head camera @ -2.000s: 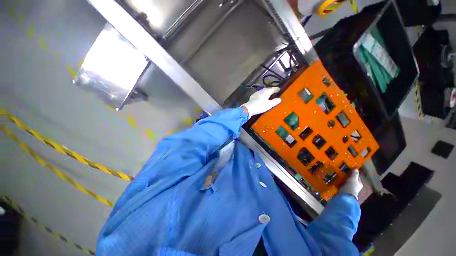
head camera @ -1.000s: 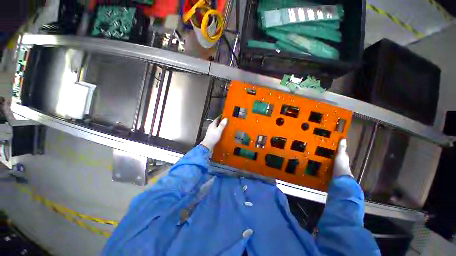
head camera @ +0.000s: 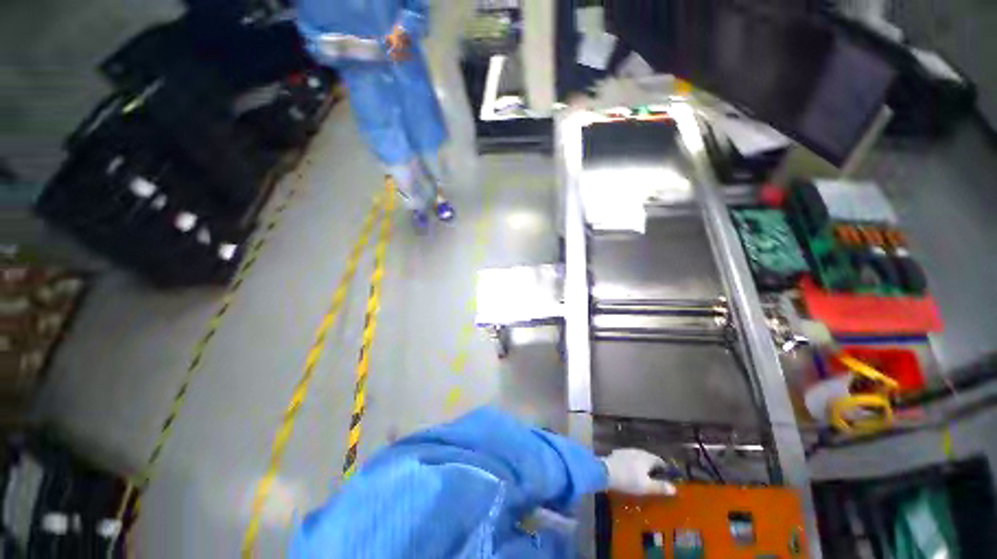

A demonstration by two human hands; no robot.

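Note:
An orange cover [head camera: 705, 509] with square cut-outs lies on the conveyor at the bottom edge of the head view, and the picture's rim cuts off most of it. Green and dark parts show through its cut-outs. My left hand [head camera: 637, 472], in a white glove, is at the cover's far left corner; the fingers look bent over its edge, but the grip is not clear. My right hand is out of the picture.
The conveyor rail [head camera: 730, 262] runs away from me. On the right are a black bin with green strips [head camera: 925, 524], yellow tape rolls [head camera: 861, 413], a small parts tray [head camera: 771, 242] and a populated board [head camera: 864, 251]. A person in a blue coat [head camera: 383, 93] stands beyond the floor tape.
The view has swung left and up along the conveyor. The cover now sits at the bottom edge, mostly cut off. My right hand has left the picture. The other person has come into view.

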